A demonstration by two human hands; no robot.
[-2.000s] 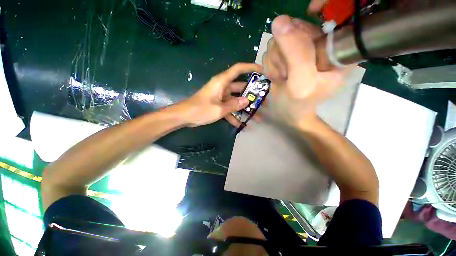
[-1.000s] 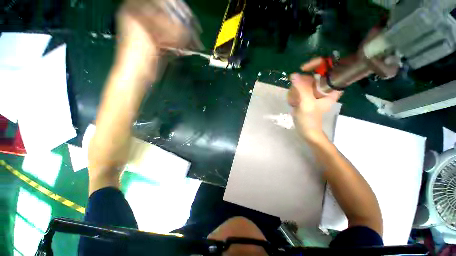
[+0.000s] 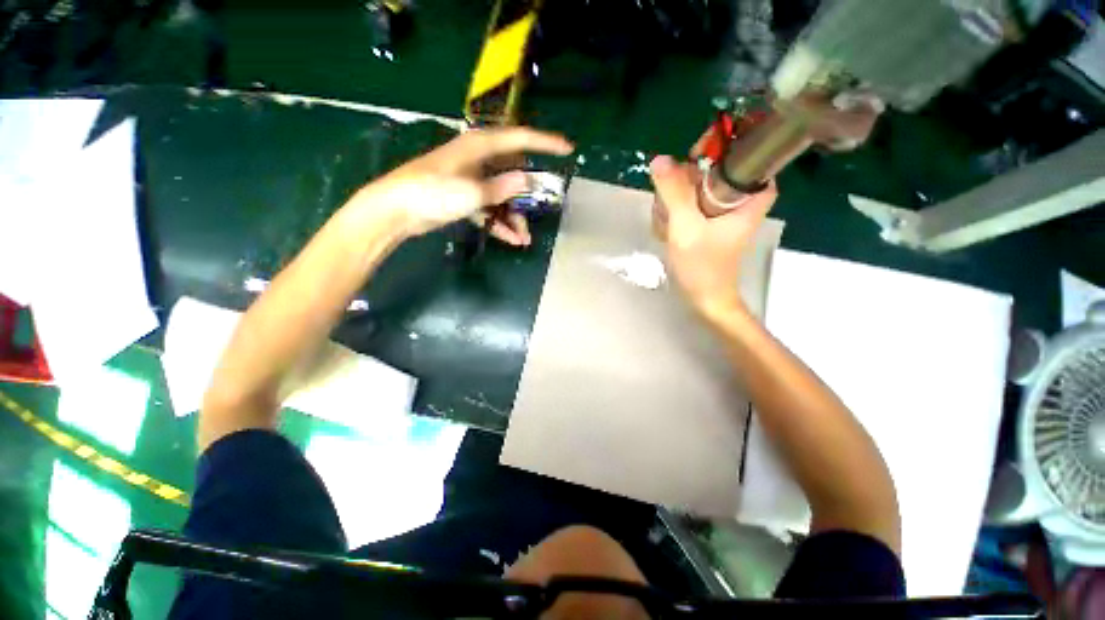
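Observation:
My left hand (image 3: 454, 188) is over the dark-green bench, left of the grey cardboard sheet's top corner. Its fingers hold a small circuit board module (image 3: 539, 191), partly hidden by them, with the index finger stretched out above it. My right hand (image 3: 713, 230) grips the lower end of the glue dispensing gun (image 3: 766, 148), a thick grey-brown barrel with a red part by the grip. The nozzle tip cannot be made out. A white glue patch (image 3: 640, 269) lies on the grey cardboard sheet (image 3: 624, 375), just left of my right wrist.
White paper sheets (image 3: 891, 363) lie right of the cardboard, and others (image 3: 79, 230) at the left. A desk fan (image 3: 1066, 430) stands at the right edge. A pale bar (image 3: 1006, 200) juts in from the right. A black-yellow striped bar (image 3: 501, 61) is at the top centre.
My left hand has swung from the far upper left back towards the cardboard, with a module now visible in its fingers. My right hand and the gun have shifted slightly left in view.

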